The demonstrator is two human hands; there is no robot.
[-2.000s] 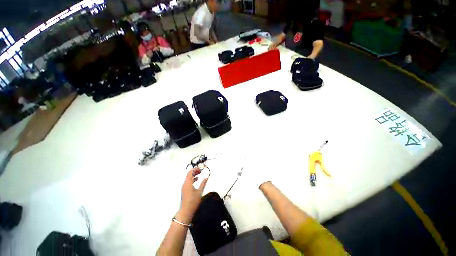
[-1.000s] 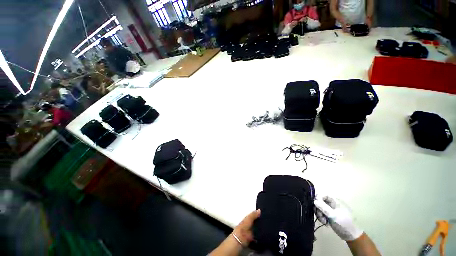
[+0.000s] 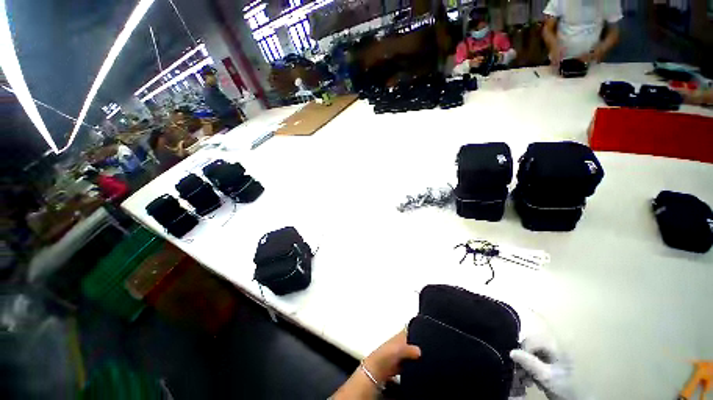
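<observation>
A black bag is held up off the white table at the bottom centre. My left hand, bare with a bracelet, grips its left edge with the thumb on the front. My right hand, in a white glove, is at the bag's right edge; its fingers are blurred and partly hidden, so I cannot tell if they grip. A tangle of thin black cords lies beyond the bag. The yellow-orange air gun is cut off at the lower right.
Stacked black bags stand beyond the cords beside a grey tangle. A single bag and several others lie along the left edge. A red divider is at the right. Two people are across the table.
The view has turned left since the first frame. The bag has gone from lying by my left forearm to being held. Since one second ago it is tilted, and its logo no longer shows.
</observation>
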